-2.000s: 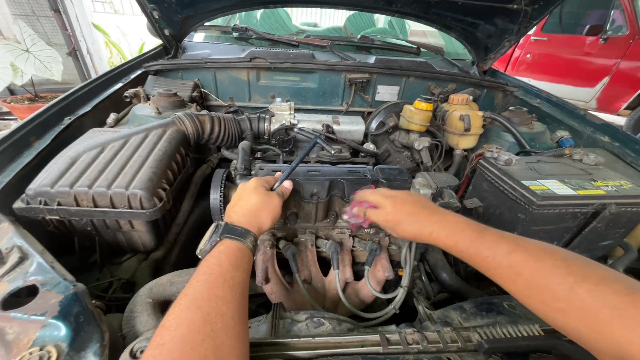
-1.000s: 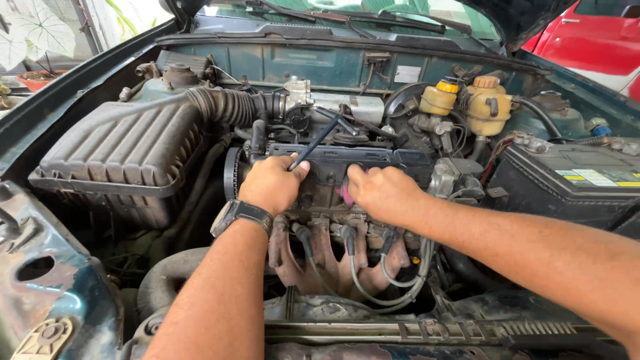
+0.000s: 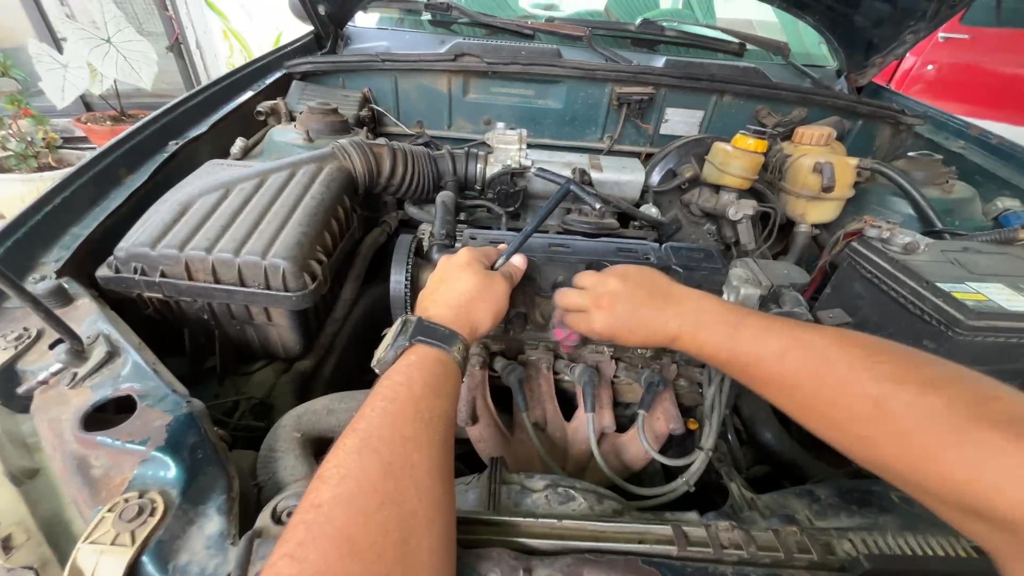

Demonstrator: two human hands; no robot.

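My left hand point(image 3: 472, 292), with a watch on its wrist, grips the near end of a thin black hose point(image 3: 534, 222) at the front left of the engine's valve cover point(image 3: 608, 250). The hose slants up and right toward the throttle body. My right hand point(image 3: 612, 308) holds a crumpled pink cloth point(image 3: 566, 334) against the engine's front face, just below the cover; the hand is slightly blurred. Below both hands are the rusty exhaust manifold point(image 3: 500, 424) and the spark plug boots point(image 3: 587, 384) with grey leads.
A ribbed black air filter box point(image 3: 232, 232) stands at left, joined to a corrugated intake duct point(image 3: 392, 168). At right are yellowed fluid reservoirs point(image 3: 816, 180) and a black battery point(image 3: 920, 288). The front crossmember point(image 3: 720, 532) runs below my forearms.
My right hand with the pink cloth has moved a little over the engine's front face. My left hand keeps its grip on the black hose.
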